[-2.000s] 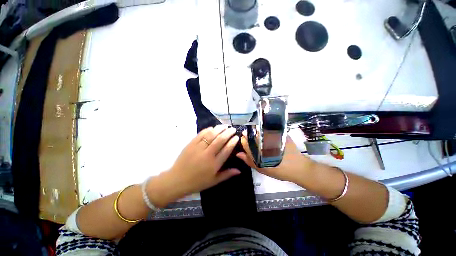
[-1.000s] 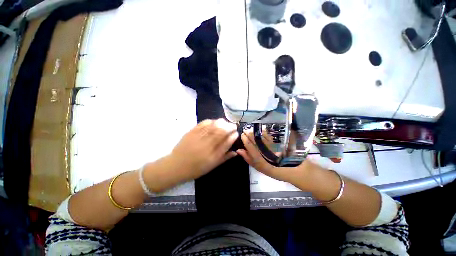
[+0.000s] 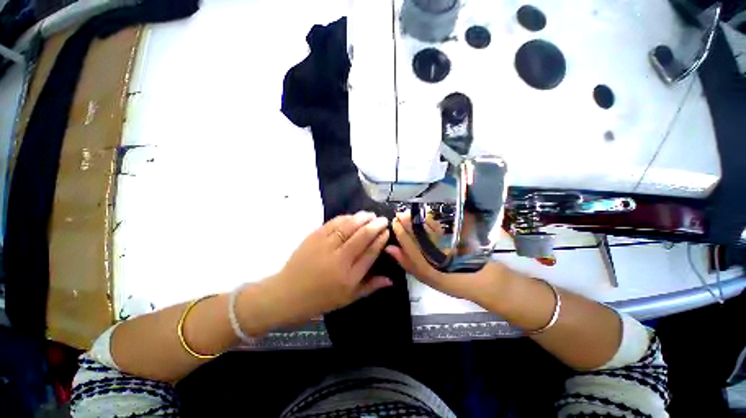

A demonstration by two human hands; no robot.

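Observation:
A long black fabric strip runs under the white sewing machine head, with a rumpled end on the white top behind and its near end over the front edge. My left hand lies on the strip with fingertips pressing it just in front of the needle area. My right hand has its fingertips on the strip's right edge, partly hidden by the shiny curved metal guard. The needle and presser foot are largely hidden by the head, guard and fingers.
Another black strip lies on the taped cardboard at left. A measuring tape runs along the front edge. A thin grey tool lies at right, near a dark red device.
More of the black strip shows behind the machine head than two seconds ago, its rumpled end farther back. The camera view has shifted slightly. Both hands remain at the needle area.

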